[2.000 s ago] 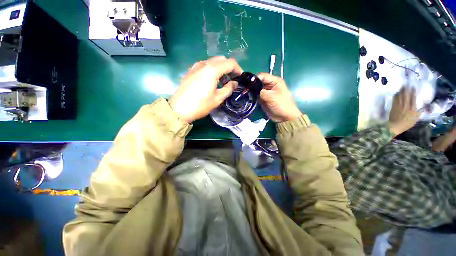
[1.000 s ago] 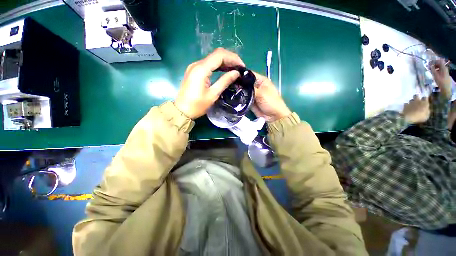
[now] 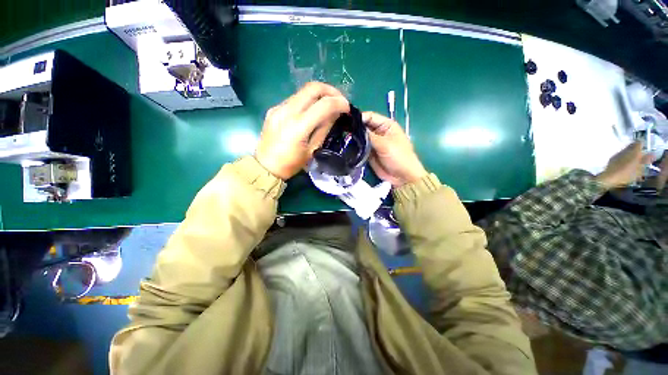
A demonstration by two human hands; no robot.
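Note:
A glossy dark round housing point(image 3: 343, 152) is held over the front part of the bench, its open side facing me. A white bracket point(image 3: 364, 199) sticks out from its lower edge. My left hand point(image 3: 302, 132) grips the housing's left and upper rim, with its fingers curled over the top. My right hand point(image 3: 394, 149) holds the right rim with thumb and fingertips. The inner parts are dark and too small to tell apart; a small reddish spot shows inside.
Two black-and-white machines, likely screw feeders point(image 3: 192, 80) point(image 3: 62, 178), stand at the left. A white cable point(image 3: 391, 104) lies behind my right hand. Small black round parts point(image 3: 547, 93) lie on a white mat at the right, beside a neighbour in a checked sleeve point(image 3: 579, 212).
The housing has tilted, so less of its inside shows. My left fingers have shifted over its top rim. The view has shifted a little, and the neighbour's hands have moved.

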